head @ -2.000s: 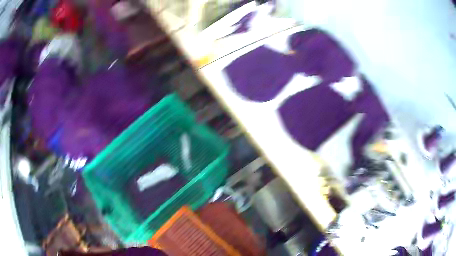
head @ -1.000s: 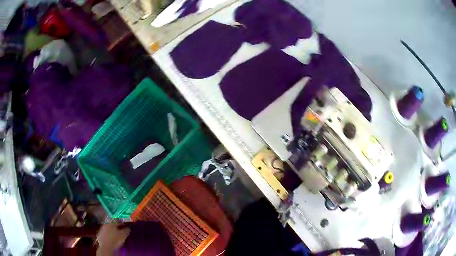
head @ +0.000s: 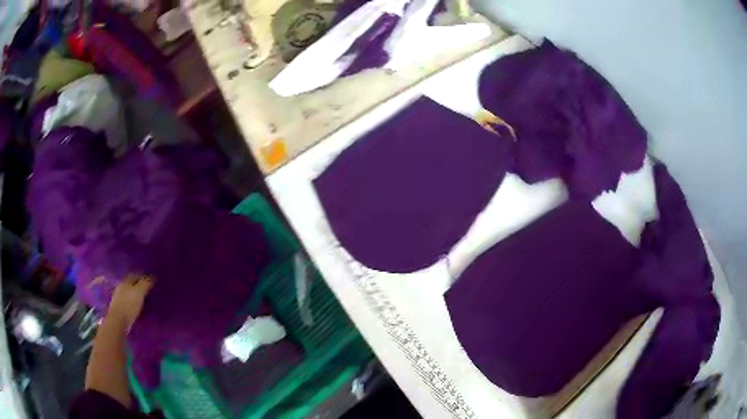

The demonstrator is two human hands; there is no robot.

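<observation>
My left hand (head: 131, 296) reaches in from the lower left, bare, its fingers closed in a large crumpled heap of purple fabric (head: 184, 245); the fingertips are hidden. The heap hangs over part of the green crate (head: 323, 327). My right hand is not in view. On the white machine table (head: 368, 299) two flat dark purple cut panels lie apart, one farther back (head: 414, 188) and one nearer (head: 545, 299). Gathered purple pieces (head: 573, 123) lie behind them, with a thin tan tie (head: 494, 123) at their left.
A second worn table (head: 237, 90) adjoins at the back, with a white and purple cloth (head: 368, 49) on it. A white scrap (head: 252, 337) lies at the crate. More cloth piles (head: 123, 57) stand at the upper left. A dark machine part shows at the lower right edge.
My left hand has moved up from the bottom edge into the purple heap, which now spreads over the crate. The view has shifted; most of the overlock machine and the thread cones have left it.
</observation>
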